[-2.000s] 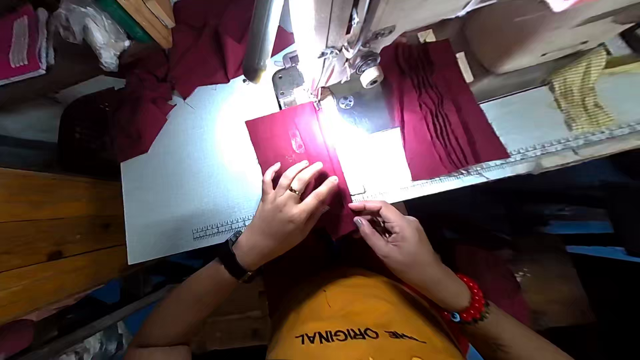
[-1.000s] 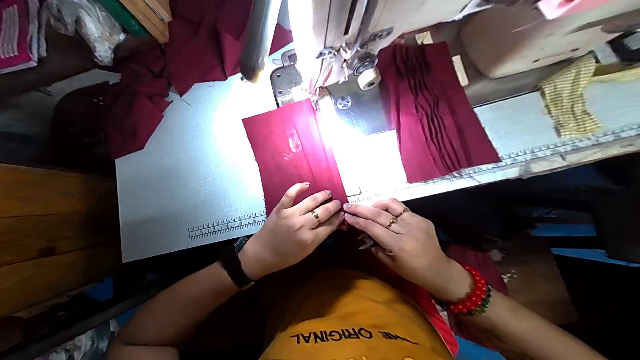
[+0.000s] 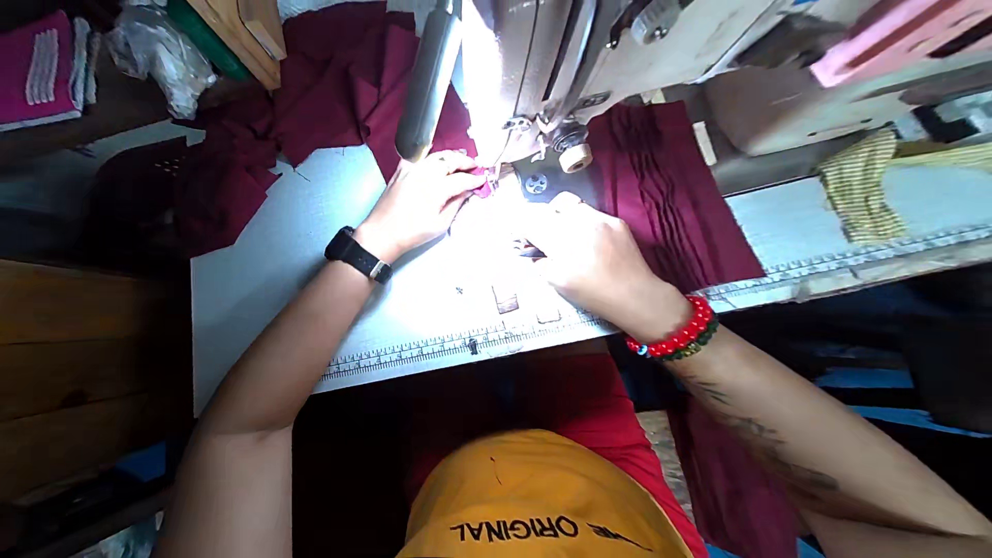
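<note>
Under bright lamp glare, my left hand [image 3: 426, 198] lies beside the presser foot [image 3: 493, 177] of a sewing machine [image 3: 535, 54], its fingertips on a small bit of maroon cloth [image 3: 482, 184]. My right hand [image 3: 593, 252] is bent over the bed to the right of the needle area, with a small dark metal tool [image 3: 528, 249] in its fingers, perhaps thread snips. Glare hides the finer detail there. A maroon cloth panel with dark wavy lines [image 3: 659, 194] lies on the bed right of my right hand.
More maroon cloth [image 3: 325, 77] is heaped at the back left. A printed ruler [image 3: 418, 353] runs along the front edge of the white table [image 3: 256, 310]. A grey cylindrical lamp [image 3: 428, 85] hangs over my left hand. Yellow checked cloth [image 3: 860, 186] lies at right.
Both hands have moved up from the table's front edge to the needle area. The maroon piece that lay flat under my left hand no longer shows there.
</note>
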